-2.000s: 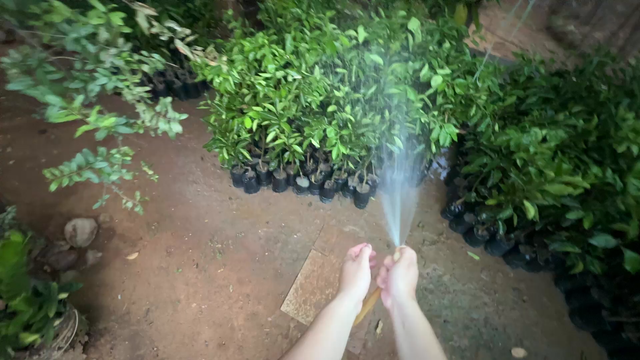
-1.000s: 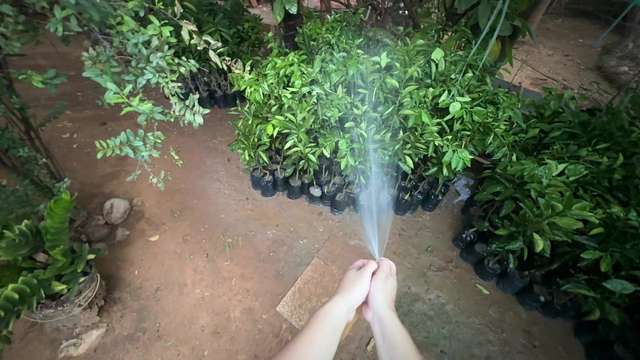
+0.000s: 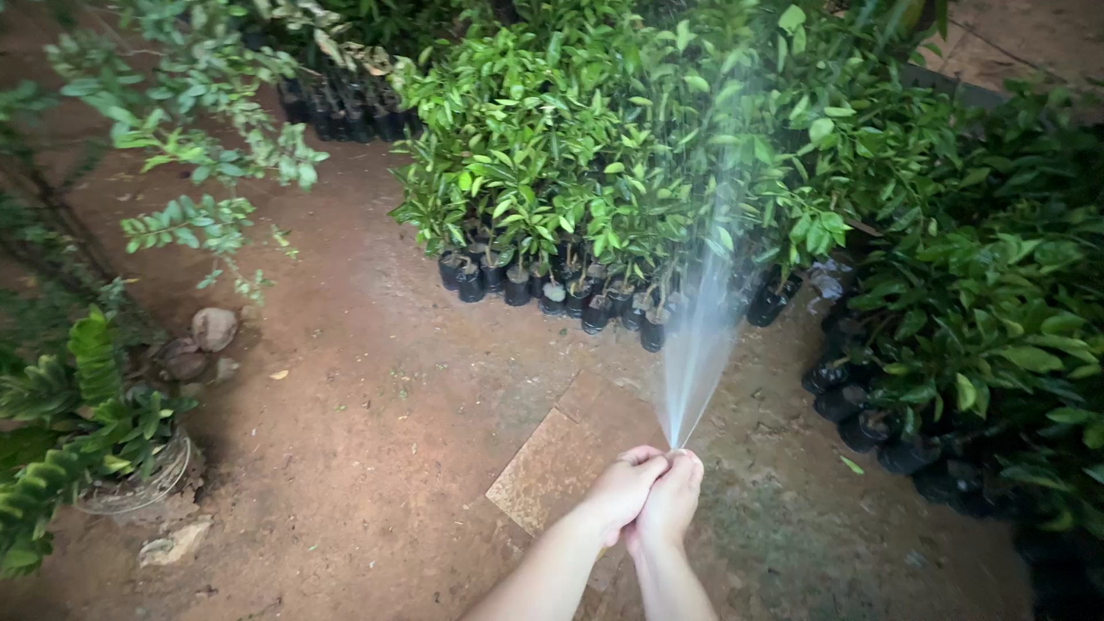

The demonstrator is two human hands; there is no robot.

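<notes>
My left hand and my right hand are pressed together at the lower middle, wrapped around the end of a yellowish hose that they almost wholly hide. From between the fingertips a fan of water sprays forward over the green leafy saplings. These saplings stand close together in black plastic grow bags. A second group of leafy saplings in black bags fills the right side.
A potted plant and stones are at the left, below an overhanging leafy branch. More bagged seedlings stand at the back left. A flat square slab lies on the brown ground.
Two seconds ago my hands were slightly apart with the hose showing between them; they have come together around it. The water keeps spraying.
</notes>
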